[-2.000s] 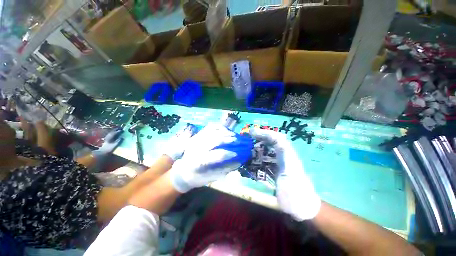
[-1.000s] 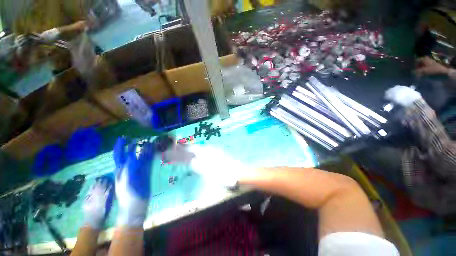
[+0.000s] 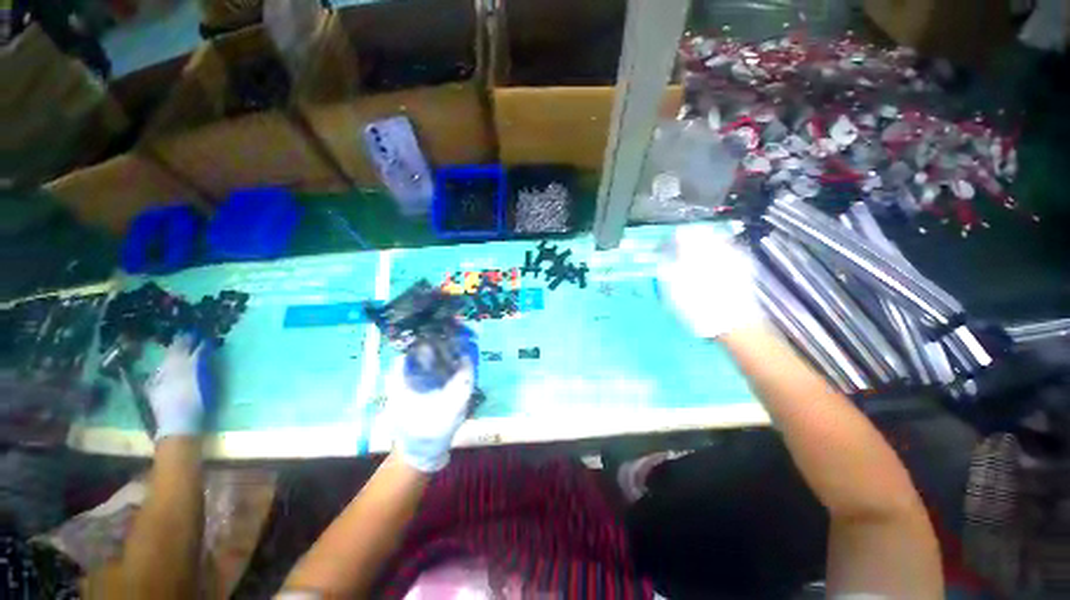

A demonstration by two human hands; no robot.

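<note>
My left hand (image 3: pixel 432 404), in a white glove with blue fingers, is at the middle of the bench with a clump of black plastic fittings (image 3: pixel 425 326) at its fingers and palm. The glove partly hides them. My right hand (image 3: pixel 711 281), in a white glove, is stretched out to the right at the left ends of the silver metal profiles (image 3: pixel 821 293). It is washed out by glare, so its fingers and any hold do not show clearly. The profiles lie in a loose, crossed stack.
Small orange and red parts (image 3: pixel 469 281) and black cross-shaped clips (image 3: pixel 554 265) lie mid-bench. Blue bins (image 3: pixel 469 202), a phone (image 3: pixel 399 162) and a grey post (image 3: pixel 634 129) stand behind. Another person's gloved hand (image 3: pixel 178 393) is at the left, by black parts (image 3: pixel 141 314).
The view has swung right, then partly back left. My left hand, earlier spread with blue fingers up, is now at the black clump. My right hand has moved from mid-bench to the profiles.
</note>
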